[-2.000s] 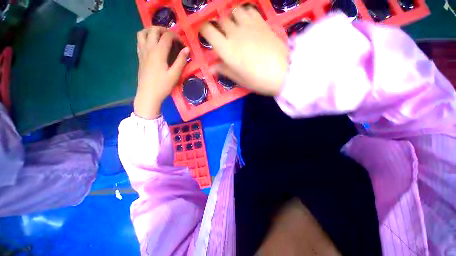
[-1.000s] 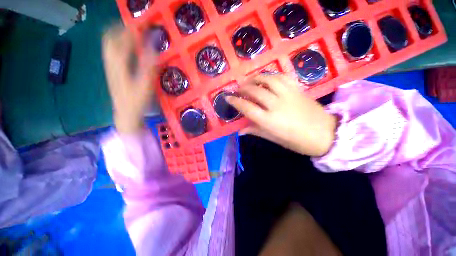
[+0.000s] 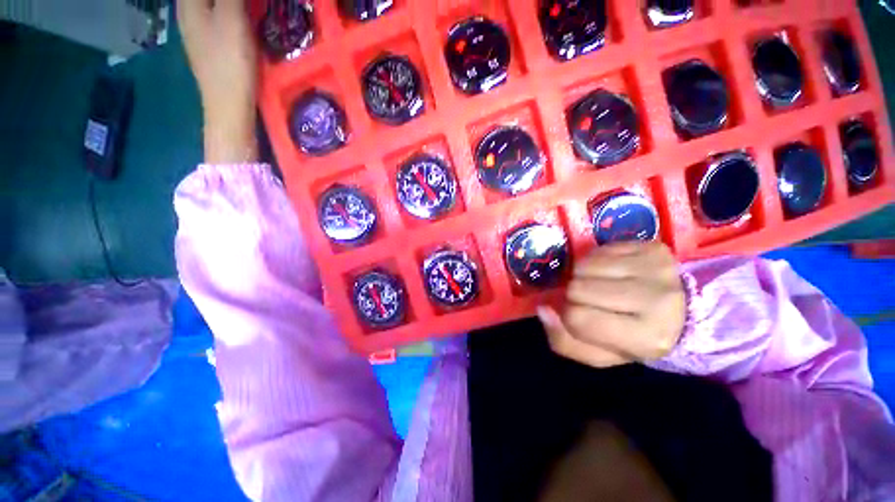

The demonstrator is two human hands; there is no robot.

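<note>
The orange-red watch tray (image 3: 380, 236) lies tilted across the upper and middle view, its top cut off. Its pockets hold round black watch heads. Several on the left and middle show lit dials or red marks, such as one watch head (image 3: 426, 186); those on the right look dark, such as another (image 3: 727, 188). My right hand (image 3: 620, 302) has its fingers curled over the tray's near edge, with the thumb below, just under a watch head with glare. My left hand (image 3: 218, 44) is at the tray's upper left edge, cut off by the top; its fingers are not clear.
A black adapter-like box (image 3: 105, 128) with a cord lies on the dark green bench (image 3: 157, 216) at left. A white object (image 3: 108, 25) is at the upper left. Another person's pink sleeve (image 3: 93, 343) is at the left edge. Blue floor (image 3: 128, 441) shows below.
The tray now shows lower and larger, hiding most of the small red tray. More screens in the near rows are lit. My left hand moved up; my right hand moved down to the near edge.
</note>
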